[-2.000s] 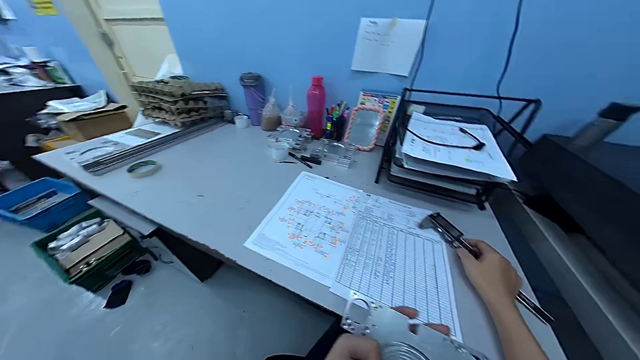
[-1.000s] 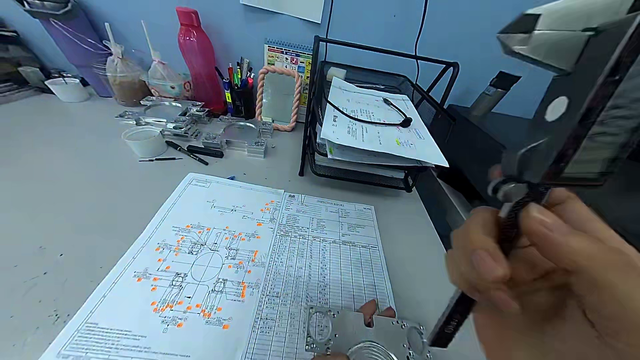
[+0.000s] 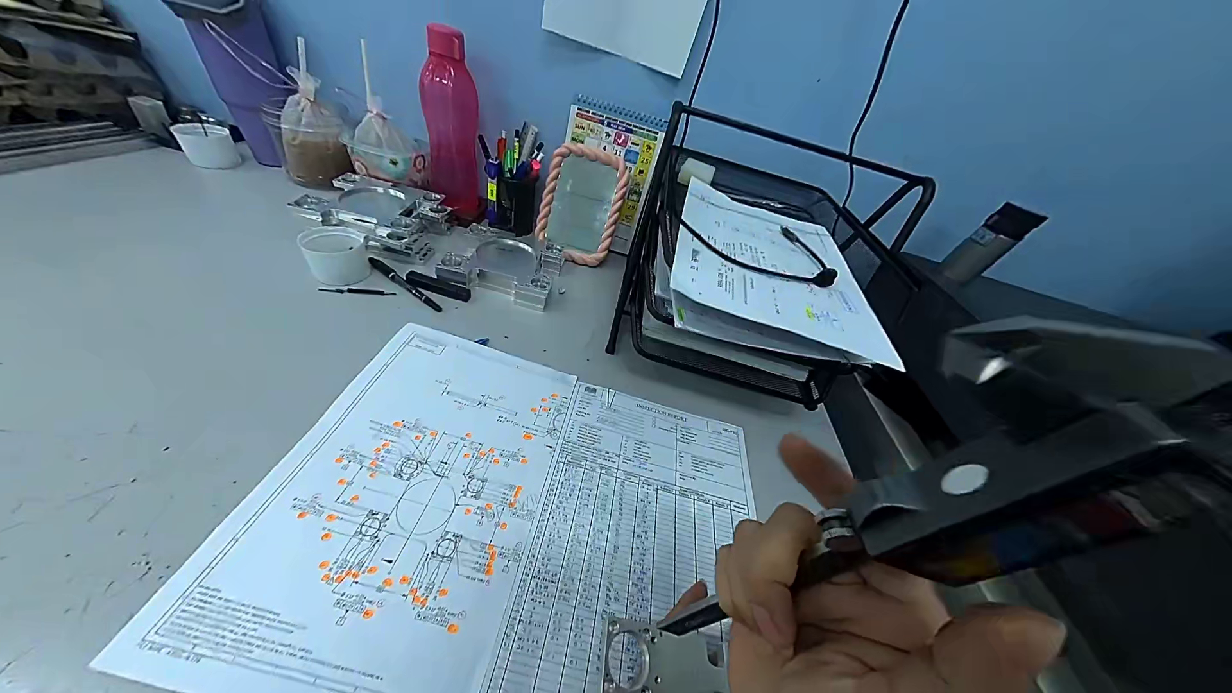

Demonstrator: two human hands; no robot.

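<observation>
My right hand [image 3: 837, 597] grips a digital caliper [image 3: 1020, 472] close to the camera, its blurred head up at the right and its dark beam end pointing down-left at a machined metal plate [image 3: 664, 659]. Of my left hand [image 3: 689, 599], only a finger shows behind the plate at the bottom edge; the rest is hidden. The plate, with round holes, lies over the lower part of a printed inspection form [image 3: 635, 481]. Left of the form, a technical drawing [image 3: 385, 520] with orange marks lies flat on the desk.
A black mesh tray [image 3: 731, 361] holds papers and a cable. Metal parts [image 3: 500, 265], a white cup [image 3: 333, 255], pens [image 3: 404, 284], a pink bottle [image 3: 450, 115], a rope-edged frame [image 3: 583, 204], a pen holder [image 3: 515, 202] and bagged drinks [image 3: 313, 144] stand along the back of the desk [image 3: 192, 337].
My right hand has raised the caliper from beside the form to close before the camera, then turned it so its beam end reaches the plate. The view has moved nearer the papers.
</observation>
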